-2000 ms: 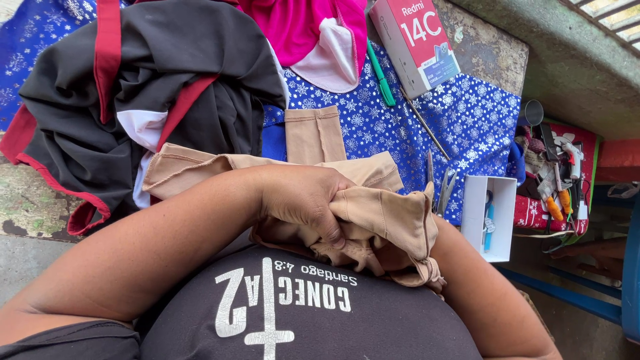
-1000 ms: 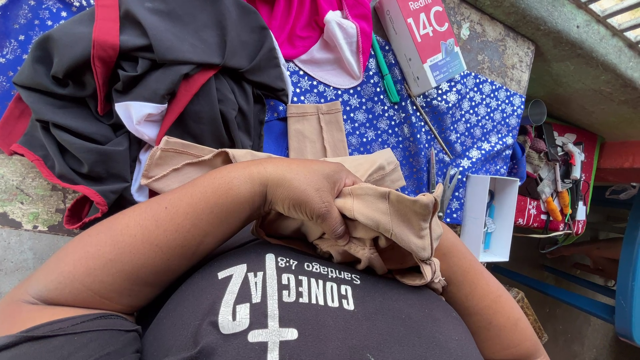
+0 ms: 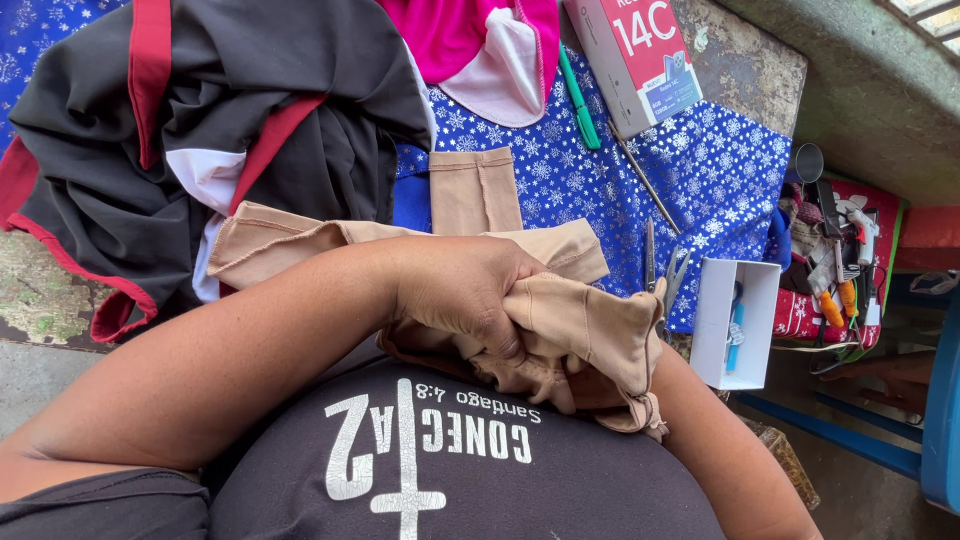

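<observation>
A beige fabric garment (image 3: 585, 315) with stitched seams lies bunched against my black shirt. My left hand (image 3: 480, 300), on the arm that comes in from the left side of the view, grips its folds between thumb and fingers. More beige cloth, shaped like sleeves or legs (image 3: 476, 191), spreads beyond my wrist over the blue snowflake cloth. The other forearm comes up from the lower right and ends behind the bunched fabric, so my right hand is hidden under or inside it. Metal scissors (image 3: 671, 281) lie just beyond the garment.
A black garment with red trim (image 3: 300, 67) is heaped at left, beside a pink and white cloth (image 3: 510, 75). A green pen (image 3: 577, 101), a phone box (image 3: 637, 60), a thin metal rod (image 3: 645, 180) and an open white box (image 3: 701, 330) lie around. A tool-filled container (image 3: 885, 195) stands at right.
</observation>
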